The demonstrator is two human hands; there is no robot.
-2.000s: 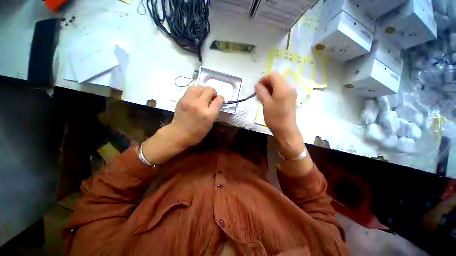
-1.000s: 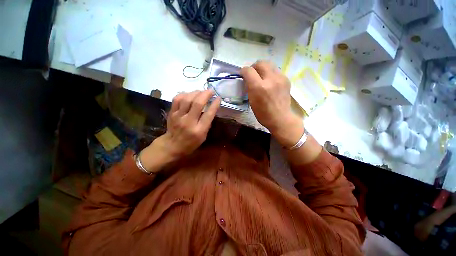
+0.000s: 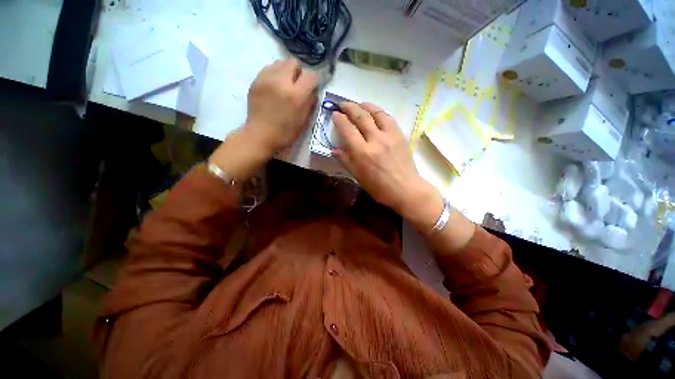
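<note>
An open white box base (image 3: 320, 141) lies on the white table near its front edge, mostly covered by my right hand. A short black cable (image 3: 330, 106) is looped at the box's upper left corner, under the fingertips of my right hand (image 3: 375, 152), which presses it into the box. My left hand (image 3: 280, 104) is slightly blurred, left of and above the box, beside the lower end of the black cable bundle (image 3: 303, 26); its fingertips are curled and I cannot tell whether they hold a cable end.
White papers (image 3: 152, 70) and a dark flat object (image 3: 70, 48) lie left. A greenish-brown strip (image 3: 376, 61) lies behind the box. Yellow-edged sheets (image 3: 459, 137), stacked white boxes (image 3: 551, 63) and bagged white pieces (image 3: 603, 200) are right. Another person's arm shows lower right.
My left hand has moved from the box's front edge up toward the cable bundle. The black cable, earlier stretched between my hands, is now looped in the box under my right hand.
</note>
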